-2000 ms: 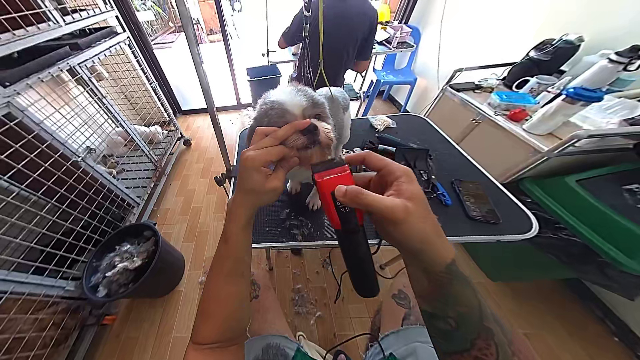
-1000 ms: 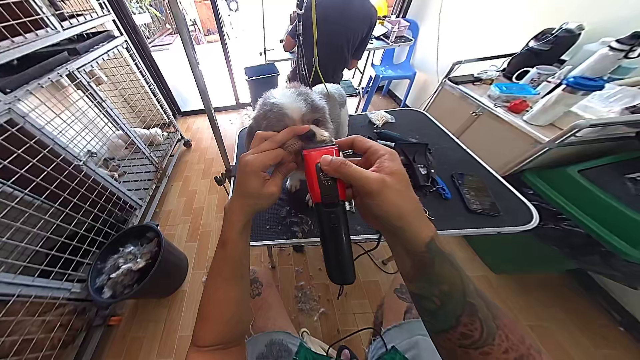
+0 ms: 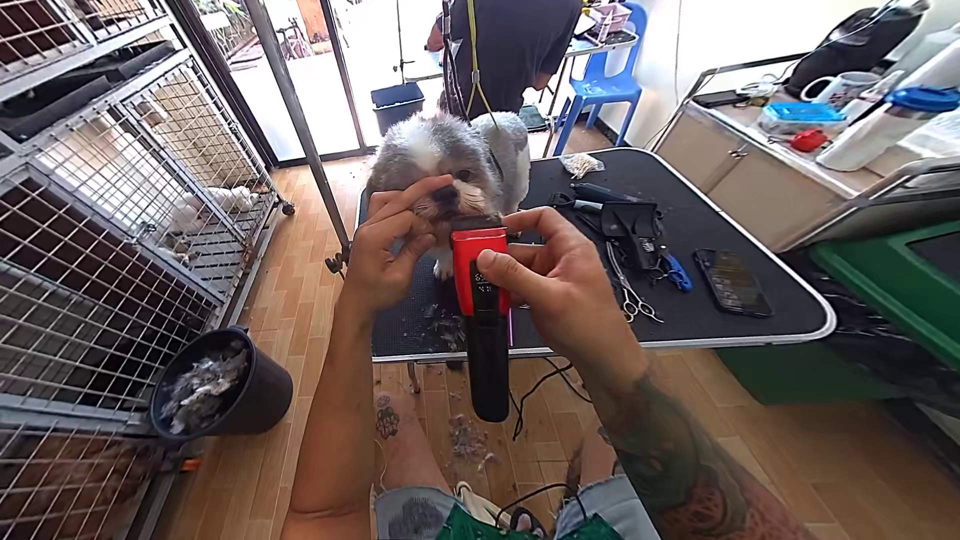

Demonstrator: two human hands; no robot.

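Observation:
A grey and white dog (image 3: 427,150) stands on the black grooming table (image 3: 720,322), facing me, with a loop around its neck. My left hand (image 3: 394,240) lies against the side of its muzzle, one finger reaching across beside the nose; whether it pinches any fur I cannot tell. My right hand (image 3: 562,277) grips a red and black hair clipper (image 3: 484,300), its blade end up at the dog's chin. Right of the dog lie scissors (image 3: 630,289), a black tool holder (image 3: 634,232), a phone (image 3: 731,281) and a tuft of pale material (image 3: 581,163).
A metal post (image 3: 296,127) rises at the table's left. Wire cages (image 3: 150,195) line the left side, near a black bin (image 3: 255,390) of cut fur. A person (image 3: 517,52) is beyond the dog, near a blue chair (image 3: 607,86). Bottles stand on the right cabinet (image 3: 750,150).
Since the first frame, the clipper has turned more upright in my right hand. The dog's head has lowered slightly since then. My left hand has stayed at its muzzle.

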